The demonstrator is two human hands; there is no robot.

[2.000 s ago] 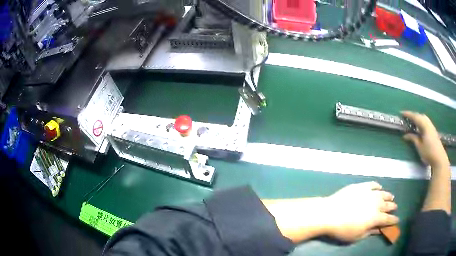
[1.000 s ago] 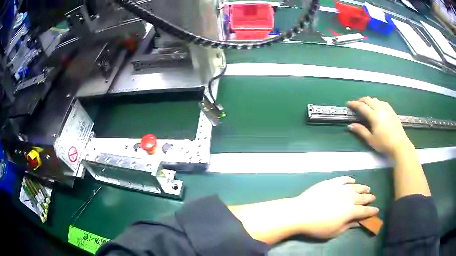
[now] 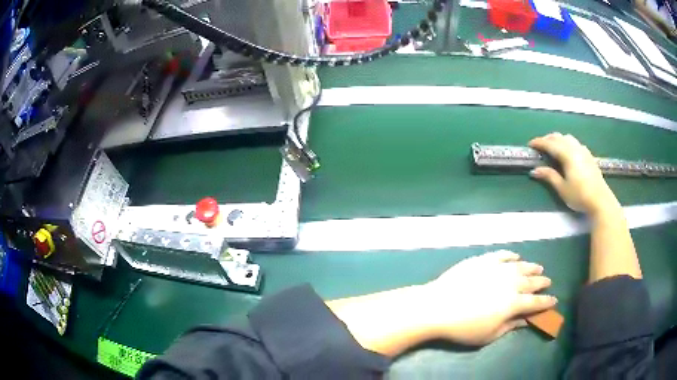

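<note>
A silver-grey slide rail (image 3: 505,157) lies across the green surface at the right. My right hand (image 3: 571,169) grips it from above, thumb on the near side and fingers on the far side. More rail (image 3: 638,168) runs in line beyond the hand to the right edge. My left hand (image 3: 494,298) lies palm down nearer to me, over an orange-brown block (image 3: 546,322). One end of the block shows past the fingers; the rest is hidden under the hand.
A machine fixture frame (image 3: 286,223) with a red push button (image 3: 208,211) stands at left. An emergency stop (image 3: 44,241) is at far left. A ribbed black hose (image 3: 297,59) hangs across the top. Red (image 3: 358,24) and blue (image 3: 551,20) bins are at the far side.
The camera view has shifted, moving the machine leftward in the picture. My right hand has moved onto the near part of the rail. My left hand stays over the orange-brown block.
</note>
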